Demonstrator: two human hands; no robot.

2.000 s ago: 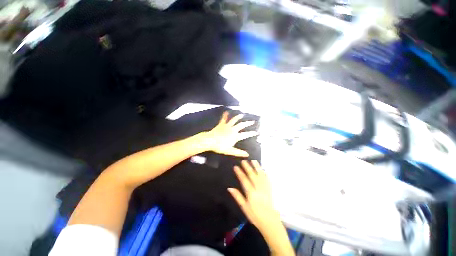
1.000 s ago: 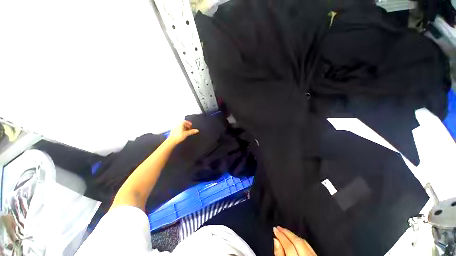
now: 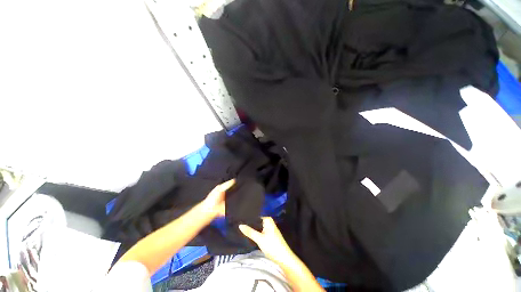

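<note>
A black cut piece (image 3: pixel 244 201) hangs between my hands over the blue crate. My left hand (image 3: pixel 217 199) grips its left edge. My right hand (image 3: pixel 267 238) is at its lower right with thumb and finger apart; whether it touches the cloth is unclear. More black cloth (image 3: pixel 165 191) lies on the crate to the left. The large black garment (image 3: pixel 308 131) spreads from the top centre to the lower right, with a small white label (image 3: pixel 371 186) and a flat dark patch (image 3: pixel 399 190) on it.
The blue crate (image 3: pixel 197 160) shows beneath the cloth. A perforated metal strip (image 3: pixel 200 63) edges a white surface. The white machine head (image 3: pixel 497 142) is at the far right. White plastic (image 3: pixel 45 239) lies lower left.
My left hand has moved right and down and now holds a black piece lifted from the crate. My right hand has come up and left beside it. The view has shifted slightly.
</note>
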